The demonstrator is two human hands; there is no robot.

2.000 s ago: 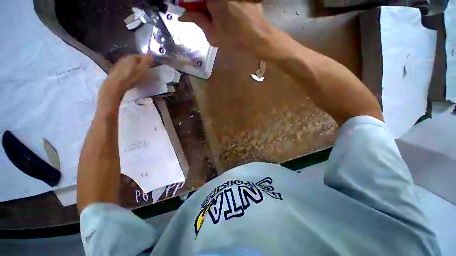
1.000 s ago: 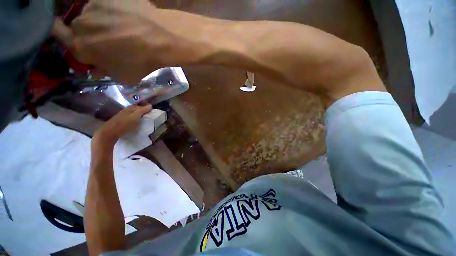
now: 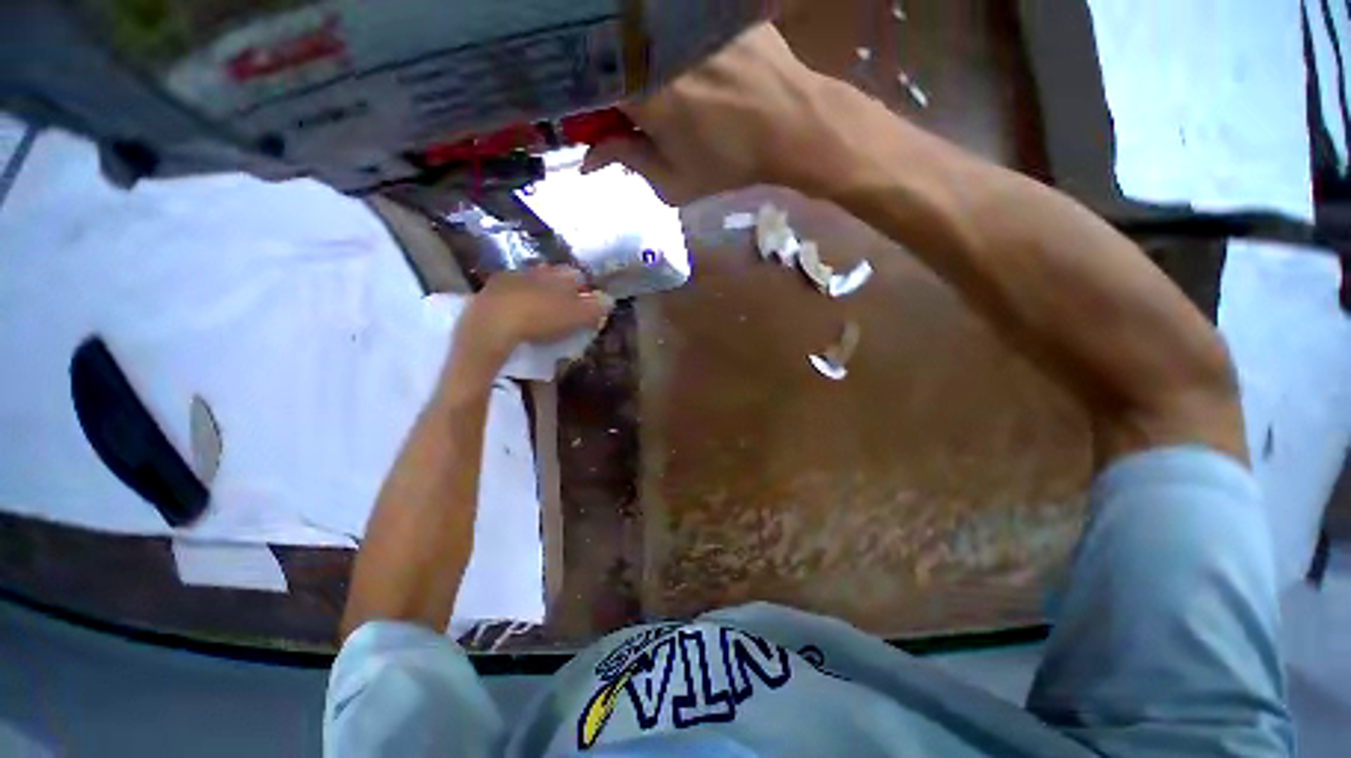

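The cutting machine's grey motor housing (image 3: 400, 89) fills the upper left and hides the blade. Its shiny base plate (image 3: 630, 230) shows below, with red parts (image 3: 489, 145) between them. My right hand (image 3: 711, 119) is closed at the red part on the machine's right side; its fingertips are partly hidden. My left hand (image 3: 531, 314) holds the edge of the fabric lay (image 3: 496, 444), fingers beside the plate's lower left corner. White marker paper (image 3: 297, 311) covers the lay. Several curved white and grey offcuts (image 3: 812, 264) lie on the table, right of the plate.
A black oblong object (image 3: 131, 430) and a small leaf-shaped scrap (image 3: 205, 437) lie on the marker paper. A white rectangle (image 3: 230, 564) is at the brown table's (image 3: 859, 459) left edge. White-topped cut stacks (image 3: 1200, 119) stand at the right.
The motor housing now covers the upper left, and the base plate shows further right than one second ago. My left hand also appears higher and further right. More offcuts show on the table.
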